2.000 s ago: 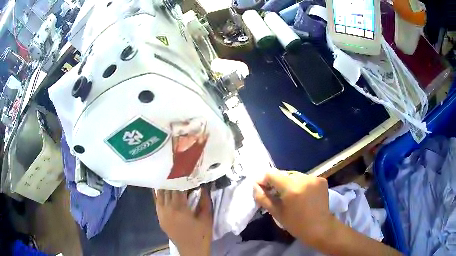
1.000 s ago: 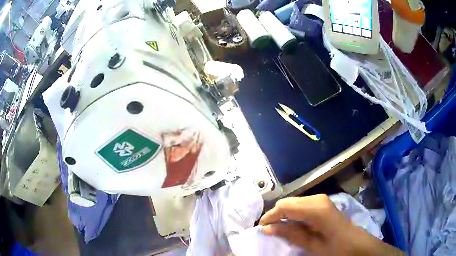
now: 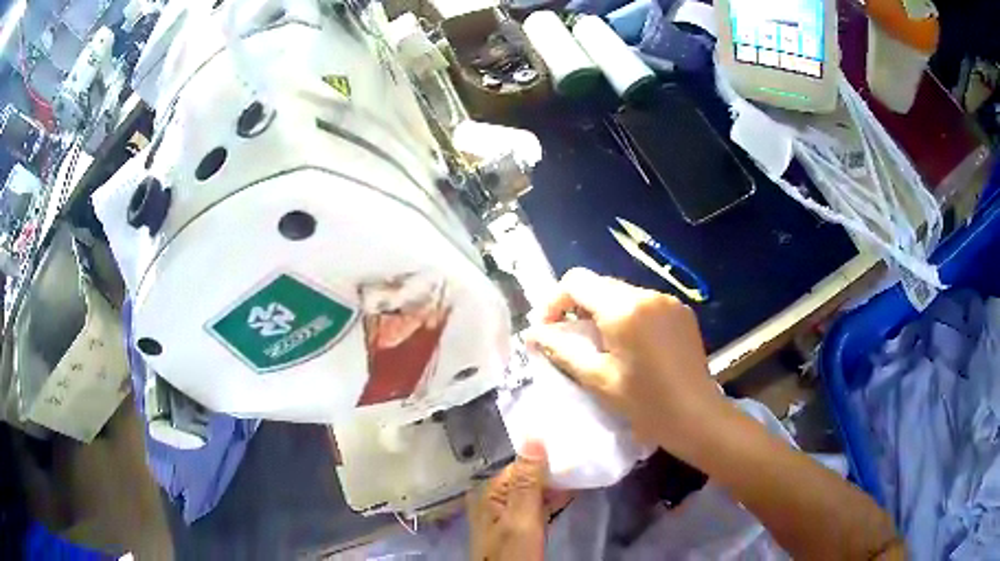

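Observation:
A white cloth piece (image 3: 576,433) lies at the right side of the white sewing machine head (image 3: 296,263), on the lit bed near the needle area. My right hand (image 3: 631,356) pinches its upper edge close to the machine, fingers bent and together. My left hand (image 3: 515,506) is at the bottom, cut off by the picture's edge, with the thumb on the cloth's lower edge. The needle and presser foot are hidden behind the machine head and too bright to make out.
Yellow and blue snips (image 3: 661,261) and a black phone (image 3: 688,157) lie on dark cloth. A lit terminal (image 3: 776,53) stands at the back right above white strips (image 3: 866,181). A blue bin (image 3: 847,378) holds pale blue cloth at right. A lilac pile (image 3: 195,466) hangs left of the machine.
My right hand has moved up and left to the machine bed with the cloth. My left hand, out of view a second ago, is back at the cloth's lower edge.

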